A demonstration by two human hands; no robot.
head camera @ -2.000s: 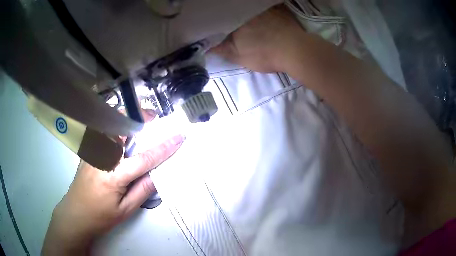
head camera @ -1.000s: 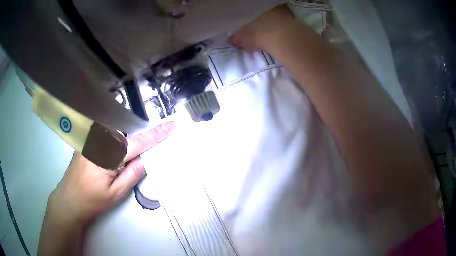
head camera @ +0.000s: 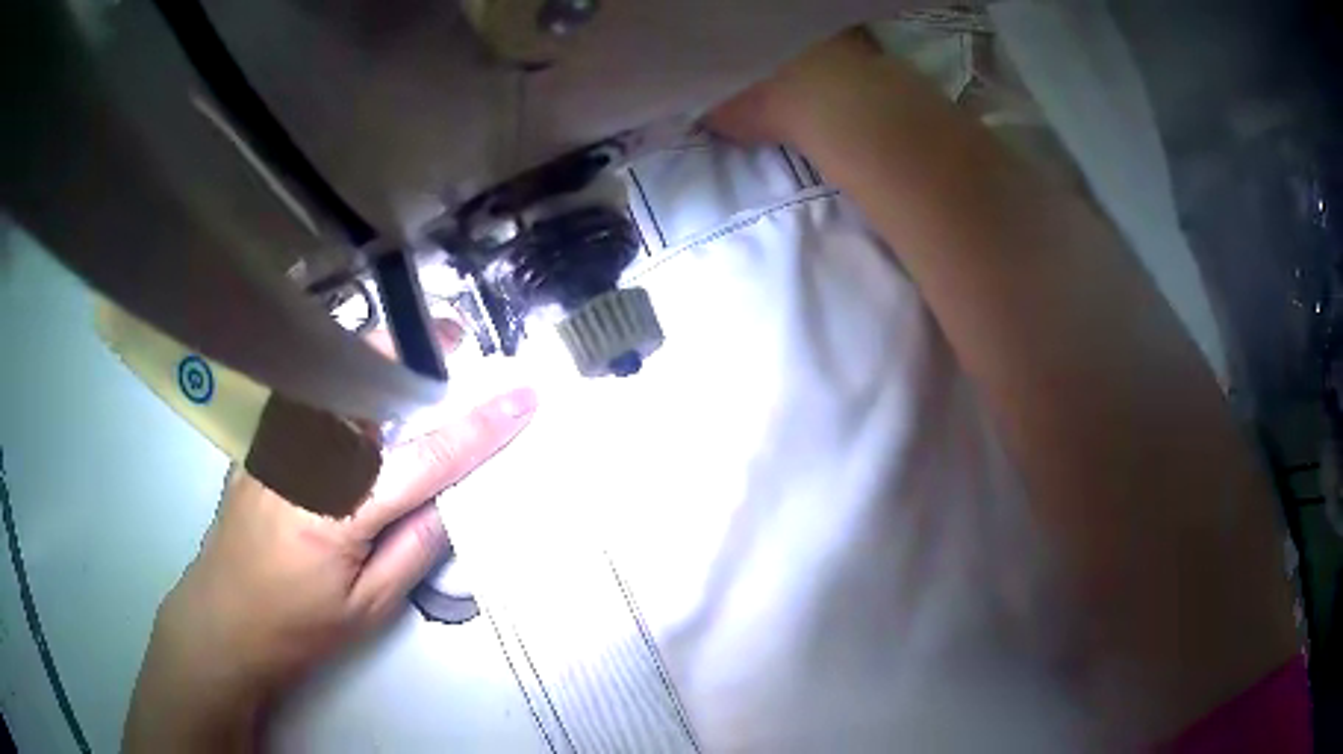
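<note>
A white garment [head camera: 737,486] with thin dark double stitch lines lies under the sewing machine head, overexposed near the needle. My left hand [head camera: 332,567] lies at its left edge, index finger extended on the cloth just below the presser foot area. Another fingertip shows beyond the lamp. My right hand [head camera: 788,96] is on the cloth behind the machine head at the top, its fingertips hidden by the head; its grip cannot be seen. The presser foot and needle are lost in glare beside the ribbed tension dial [head camera: 611,330].
The pale machine head [head camera: 442,103] covers the top left. A cream LED lamp [head camera: 199,380] with a brown tip hangs over my left hand. The white table [head camera: 89,486] bears a dark line. A curved bed plate edge [head camera: 446,605] shows beside the cloth. More stitched cloth lies at the top right.
The cloth's upper stitched band has shifted up and left from the first frame. My right hand has moved slightly with it. My left index finger drew nearer the foot, then moved slightly back.
</note>
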